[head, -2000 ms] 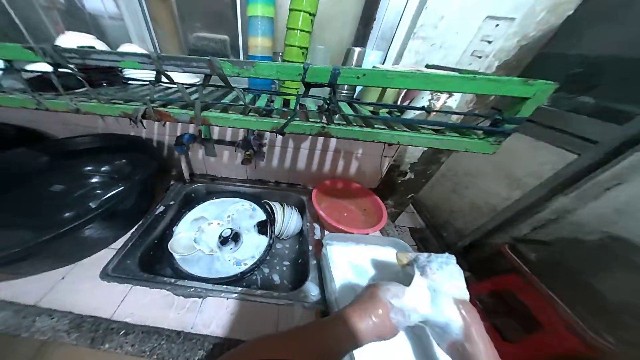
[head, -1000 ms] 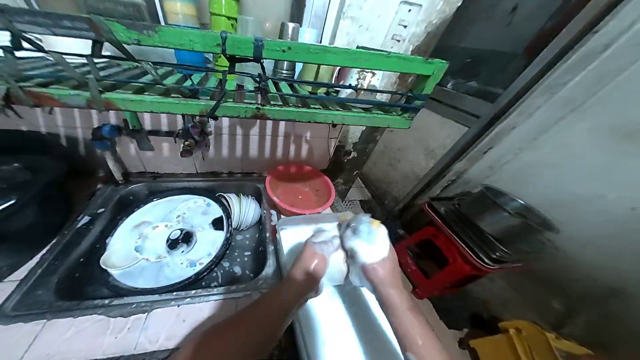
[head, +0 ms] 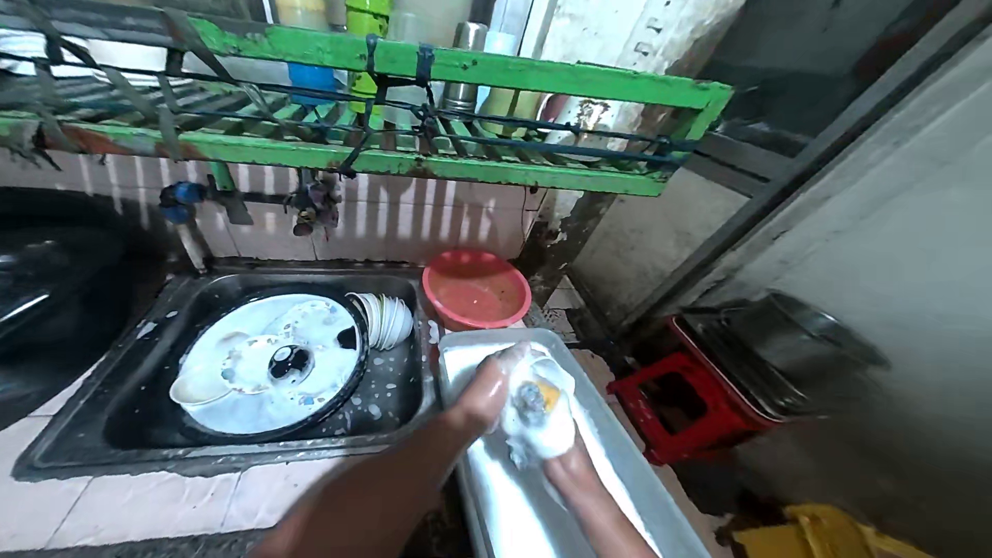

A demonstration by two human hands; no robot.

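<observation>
My left hand [head: 487, 391] and my right hand [head: 562, 457] are together, covered in white suds, over a long metal tray [head: 508, 496]. Between them is a foamy scrubbing sponge [head: 549, 395], partly yellow with a grey patch; the foam hides most of it and the fingers of my right hand. The tray lies right of a dark sink [head: 387, 387]. In the sink sits a round basin of sudsy water [head: 256, 403] with a pale bowl [head: 203, 389] at its left edge. Several stacked white bowls [head: 387, 319] lean at the sink's back right corner.
A red plastic basin [head: 477, 291] stands behind the tray. A green slatted rack [head: 496, 167] with cups and a metal tumbler [head: 465, 70] spans the wall above the taps [head: 306, 213]. At right, a red stool [head: 674, 403] bears a metal pot [head: 798, 349]. A large black tub [head: 62, 271] is at left.
Two seconds ago my hands were wrapped in white foam at the tray's right; now they are over its middle, and the yellow part of the sponge shows. The view has swung right.
</observation>
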